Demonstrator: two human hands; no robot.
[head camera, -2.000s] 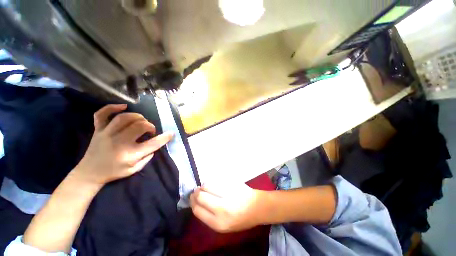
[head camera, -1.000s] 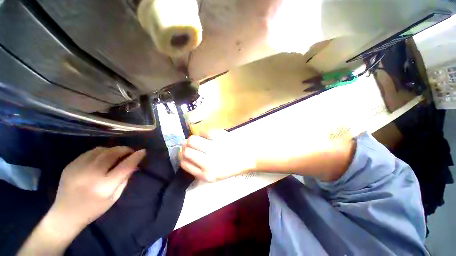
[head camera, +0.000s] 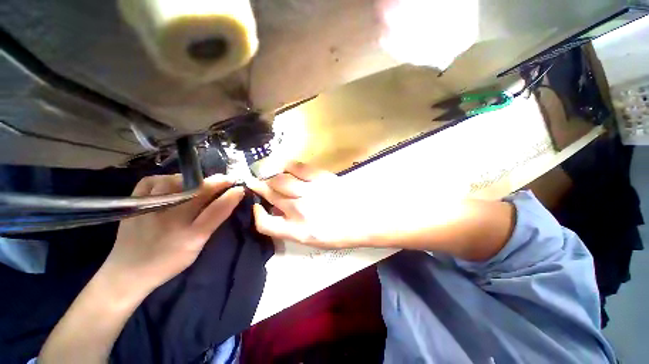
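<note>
A dark garment (head camera: 206, 284) lies left of and below the needle area, with a pale blue-grey panel (head camera: 240, 173) running up to the presser foot (head camera: 245, 151), which is blurred by glare. My left hand (head camera: 160, 234) lies on the garment, its fingertips pressing the cloth just below the foot. My right hand (head camera: 306, 210) is right beside it, its thumb and fingers closed on the edge of the cloth. The fingertips of both hands almost meet. The needle itself cannot be made out.
The cream-grey machine head (head camera: 320, 43) spans the top, with a cream knob (head camera: 206, 43). Green-handled snips (head camera: 484, 103) lie on the yellowish bed (head camera: 370, 117). A white basket (head camera: 632, 110) stands upper right, above black cloth (head camera: 615, 213). A curved metal bar (head camera: 92, 206) crosses at left.
My left hand has moved up and right to the foot. My right hand has moved slightly up. Earlier it held the strip's lower end. The pale panel now shows only a short piece by the foot.
</note>
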